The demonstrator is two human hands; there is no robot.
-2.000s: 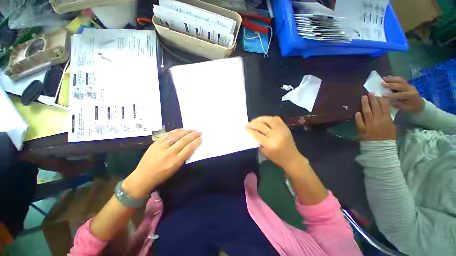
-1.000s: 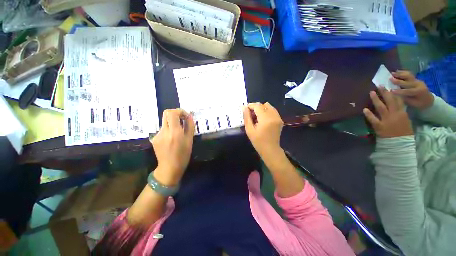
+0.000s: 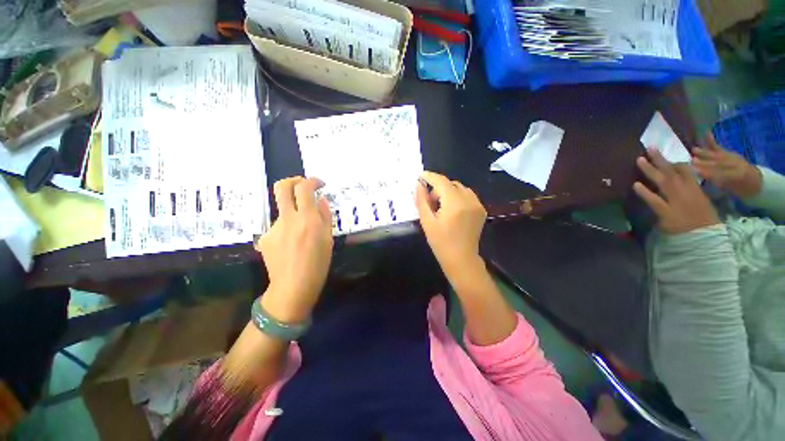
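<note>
An instruction sheet (image 3: pixel 363 159), folded to about half size with its printed side up, lies on the dark table near its front edge. My left hand (image 3: pixel 299 237) holds its left side near the lower corner, fingertips on the paper. My right hand (image 3: pixel 453 220) holds its right edge, thumb and fingers close together there. A row of short dark bars shows along the sheet's lower part between my hands. The stack of unfolded sheets (image 3: pixel 185 146) lies left of my left hand, printed side up.
A beige holding box (image 3: pixel 323 73) with folded leaflets stands beyond the sheet. A blue tote (image 3: pixel 594 76) with leaflets is at the back right. Scrap paper (image 3: pixel 535 155) lies right of my hands. Another person's hands (image 3: pixel 676 194) touch a small white paper at the right.
The sheet was open with its blank side up; its lower part is now folded up, showing print. My hands have moved up with the fold. The other person's hands have shifted slightly.
</note>
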